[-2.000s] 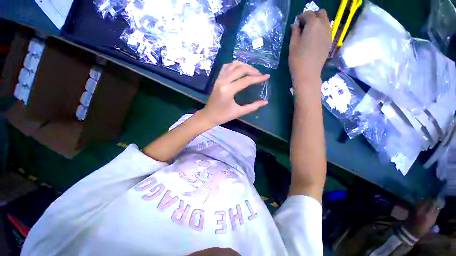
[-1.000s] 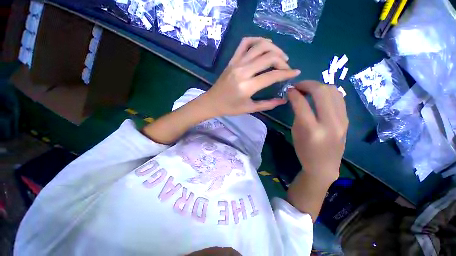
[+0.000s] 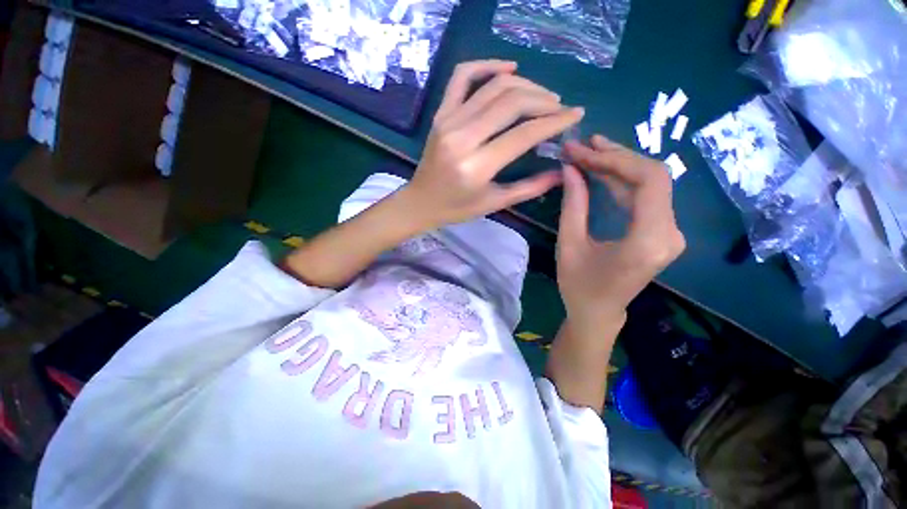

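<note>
A small clear zip-lock bag (image 3: 553, 148), seen mostly as a glint, is between my two hands over the bench's near edge. My left hand (image 3: 484, 141) holds it between thumb and finger. My right hand (image 3: 619, 214) has thumb and finger together at the bag's right side; whether a small piece is between them is hidden. Several small white parts (image 3: 660, 123) lie loose on the green bench right of my hands. A parts bag (image 3: 741, 151) full of small white pieces lies further right.
Dark tray (image 3: 400, 107) with a heap of filled small bags (image 3: 363, 42) at upper left. Medium zip-lock bag (image 3: 567, 30) at top. Cutter with yellow handles (image 3: 762, 22) and large plastic bags (image 3: 845, 75) at right. Open carton (image 3: 119, 129) at left. Another person's sleeve (image 3: 855, 427) at lower right.
My right hand has come from the loose parts at the back to the small bag at my left hand. The view has shifted, and the cutter and bags now appear further right.
</note>
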